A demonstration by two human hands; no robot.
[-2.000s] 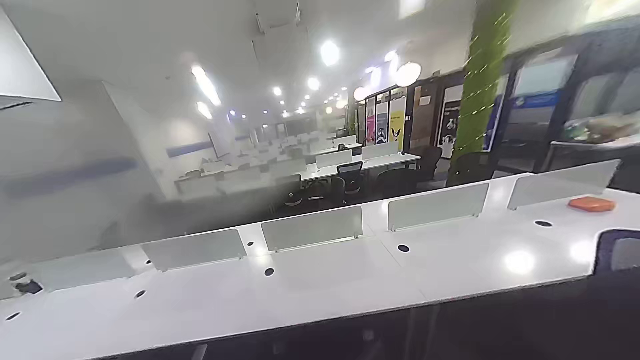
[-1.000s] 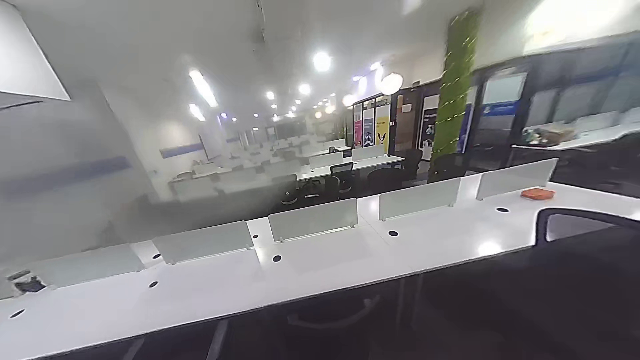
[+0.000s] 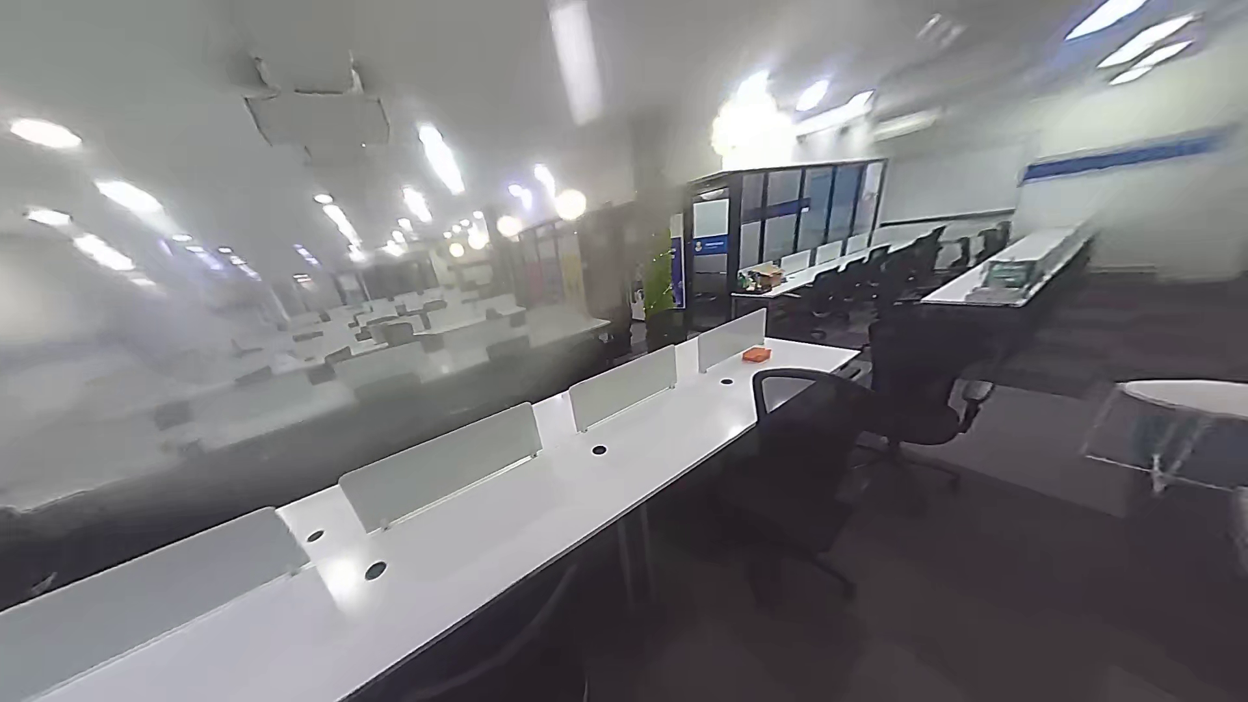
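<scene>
Neither my left hand nor my right hand shows in the head view, so what they hold or touch is hidden. A long white desk point(image 3: 507, 517) runs from the lower left toward the middle right. Frosted partition panels point(image 3: 444, 466) stand upright along its far side. An orange object point(image 3: 757, 355), too small to name surely, lies on the desk near its far end, beside the last panel. Round black cable grommets point(image 3: 376, 570) are set in the desktop.
Black office chairs point(image 3: 912, 380) stand at the desk's right end. A round white table point(image 3: 1189, 397) is at the far right. Behind are another white desk point(image 3: 960, 285) bearing a box-like stack, a glass-walled room point(image 3: 780, 210) and dark carpet point(image 3: 1024, 595).
The view has swung strongly to the right, bringing in the chairs, the round table and more desks. No hand appears in any frame.
</scene>
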